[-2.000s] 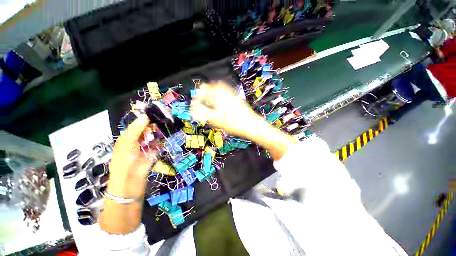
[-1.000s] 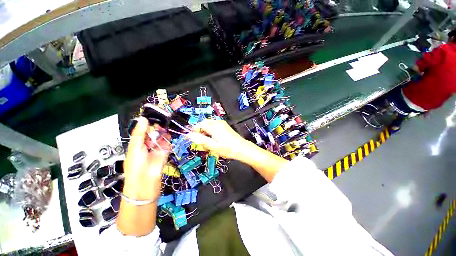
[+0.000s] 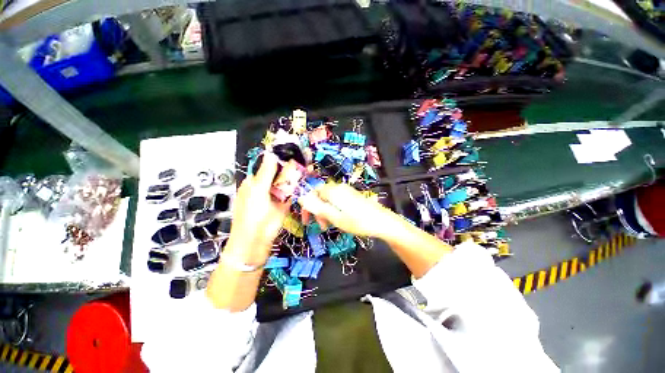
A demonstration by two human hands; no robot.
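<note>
My left hand (image 3: 255,211) holds a dark watch-like unit (image 3: 289,153) over the black tray (image 3: 394,138), with a pinkish clip (image 3: 289,180) at the fingers. My right hand (image 3: 343,209) touches it from the right, its fingertips on a blue clip (image 3: 306,186); fine contact is blurred. Loose coloured binder clips (image 3: 310,267) lie in a heap under and around both hands. Clamped units (image 3: 456,197) stand in rows at the tray's right. Freed units (image 3: 169,234) lie in rows on the white sheet (image 3: 149,309) to the left.
Stacked black trays (image 3: 284,33) stand behind, with a second tray of clips (image 3: 503,47) at back right. Plastic bags of small parts (image 3: 91,197) lie far left. A blue bin (image 3: 73,65) is upper left, a red round stool or bin (image 3: 97,336) below. Paper sheets (image 3: 601,146) lie right.
The view has turned, so the bench appears further right and the red disc shows. My right hand has come closer to my left, onto a blue clip. The person in red is mostly out of view.
</note>
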